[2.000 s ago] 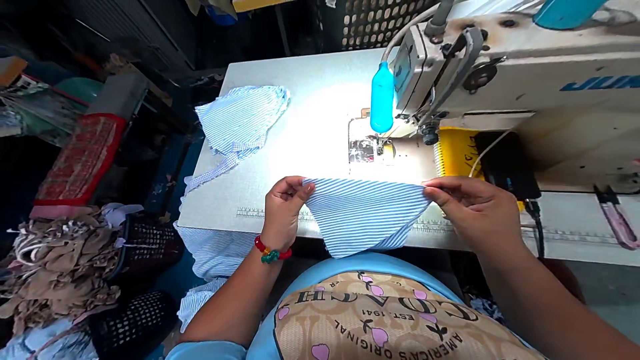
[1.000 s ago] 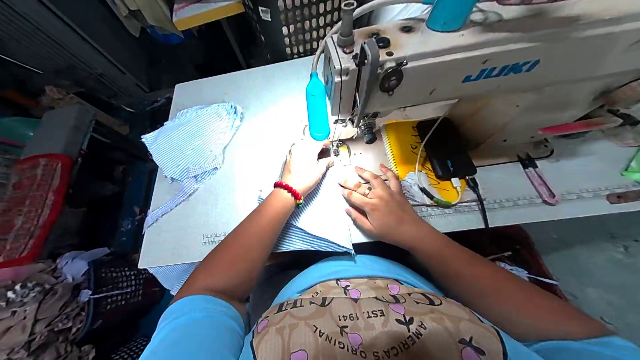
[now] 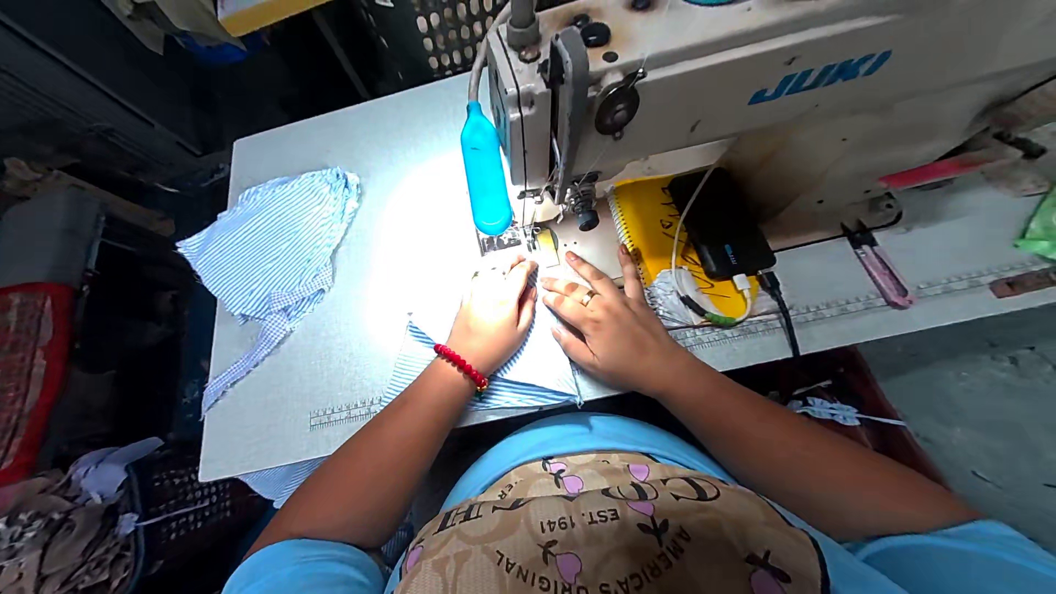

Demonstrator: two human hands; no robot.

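Blue-and-white striped fabric lies on the sewing machine table below the needle area, one corner near the table's front edge. My left hand rests on it, fingers bent and close together, just in front of the presser foot. Pressed flat with spread fingers, my right hand lies at the fabric's right edge. The fabric's far end, by the presser foot, is washed out by the lamp light, so whether it is under the foot cannot be told. The Juki sewing machine stands beyond both hands.
A blue lamp hangs left of the needle. More striped pieces lie at the left. Right of my hands are a yellow notebook, a black power bank with cables, and pink-handled thread snips. A basket stands lower left.
Two seconds ago both hands held the fabric up by its top corners near the table's front edge. It now lies by the needle area beneath my hands. The view has shifted right.
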